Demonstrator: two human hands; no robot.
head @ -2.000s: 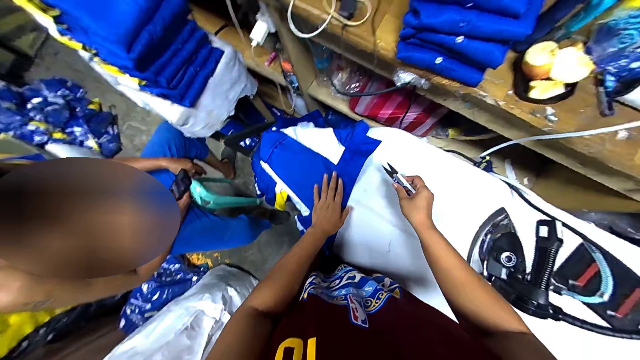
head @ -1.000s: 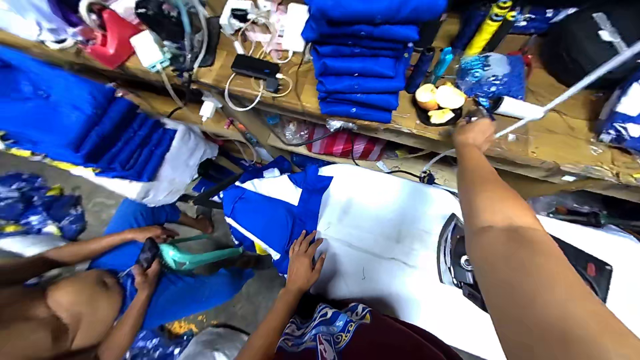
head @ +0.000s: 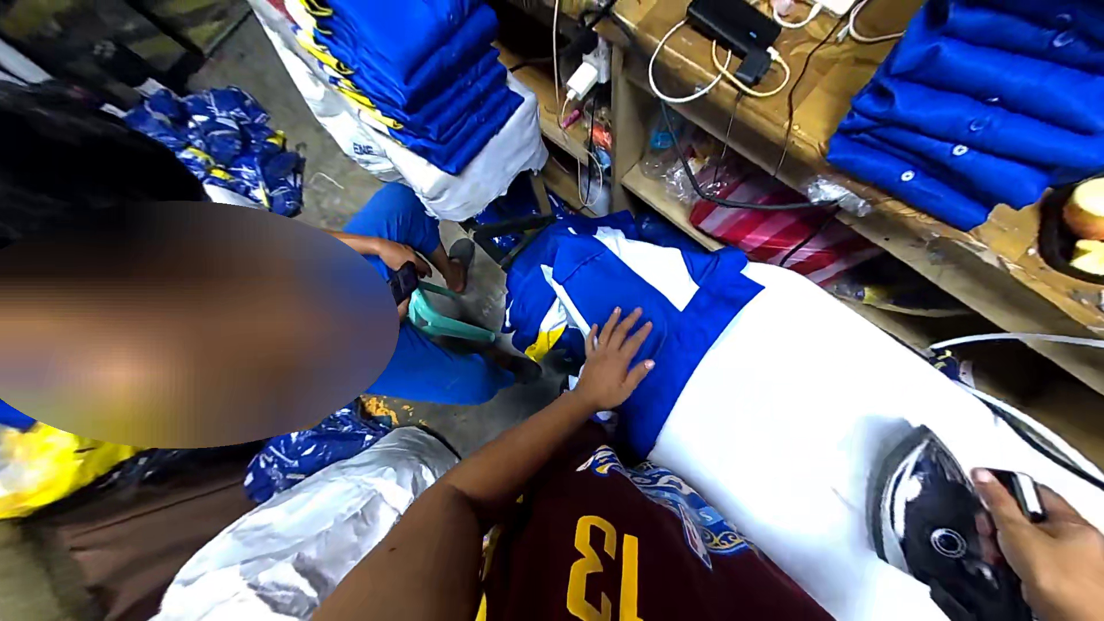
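A blue garment with white and yellow panels point(head: 690, 345) lies over the left end of an ironing board with a white cover point(head: 776, 405). My left hand point(head: 614, 362) rests flat on the garment, fingers spread. At the lower right, my right hand point(head: 1035, 535) is at the clothes iron point(head: 936, 517), its fingers curled near the black handle; whether they close round it is partly hidden. A small dark and silvery object point(head: 1022, 493) shows between thumb and fingers of that hand.
Behind the board runs a wooden shelf point(head: 914, 233) with a folded blue stack point(head: 966, 129), cables and a black adapter point(head: 733, 30). Another folded blue pile point(head: 431, 78) stands at the upper left. A seated person point(head: 379, 250) is close on the left, beside a green plastic chair point(head: 448, 319).
My right hand has moved from the shelf, beside the bowl of cut fruit, down to the iron. The thread snips it held two seconds ago are no longer seen in it. My left hand stays on the garment.
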